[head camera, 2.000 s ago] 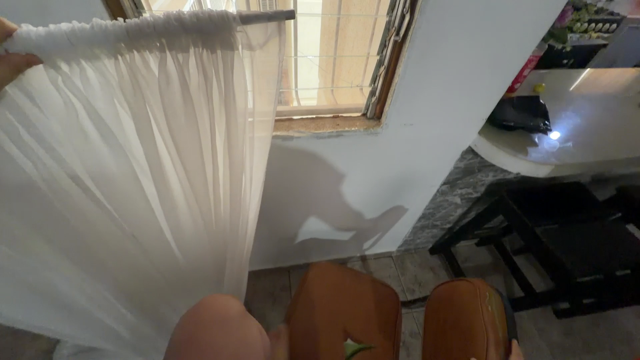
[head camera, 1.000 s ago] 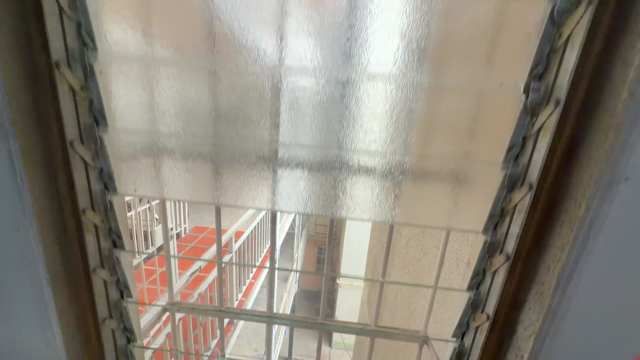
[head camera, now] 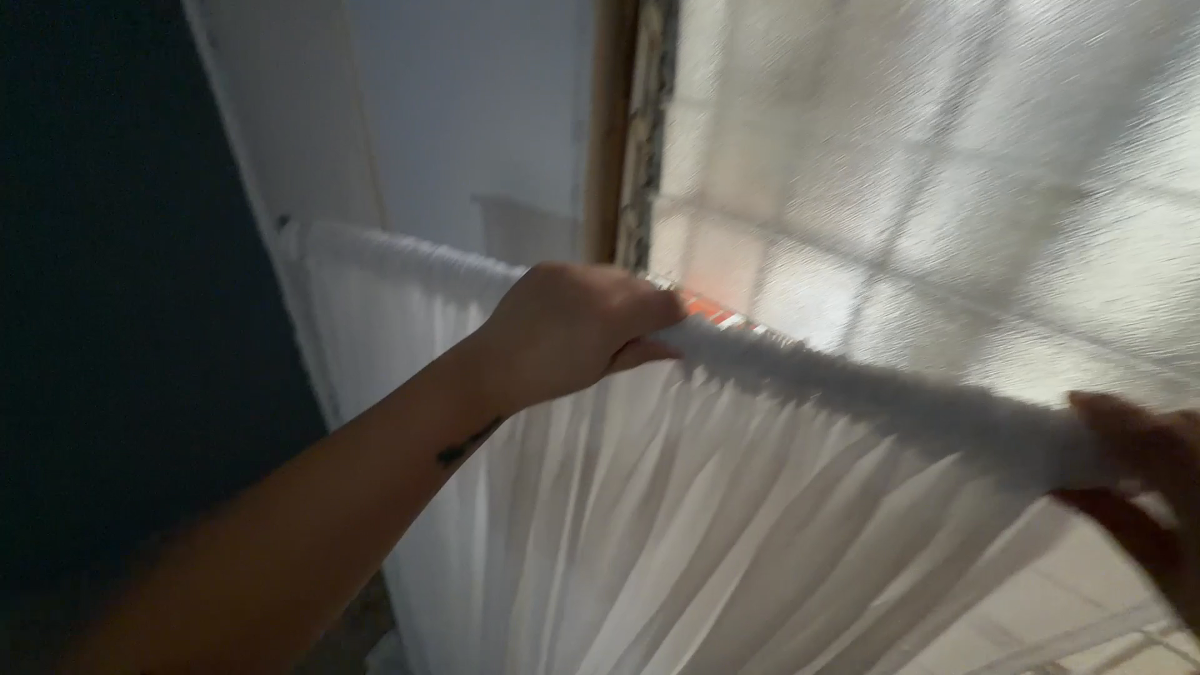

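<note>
A sheer white curtain (head camera: pixel 600 525) hangs gathered along a rod that runs inside its ruffled top hem and slants down to the right, in front of the window. My left hand (head camera: pixel 586 323) grips the hem and rod near the middle, thumb and fingers wrapped over it. At the right edge, my right hand (head camera: pixel 1134 478) is closed around the hem near the rod's right part; it is dark, blurred and partly cut off by the frame. The rod itself is hidden by the cloth.
Behind the curtain stands a window with textured glass panes (head camera: pixel 900 187) and bars showing through. Its brown wooden frame (head camera: pixel 611 131) borders a pale wall (head camera: pixel 469 103). A dark surface (head camera: pixel 122 234) fills the left side, close to the curtain's far end.
The view has moved greatly. Two seconds ago a hand held the curtain at the upper left and the rod's end stuck out bare; now both hands grip the top hem in front of the window.
</note>
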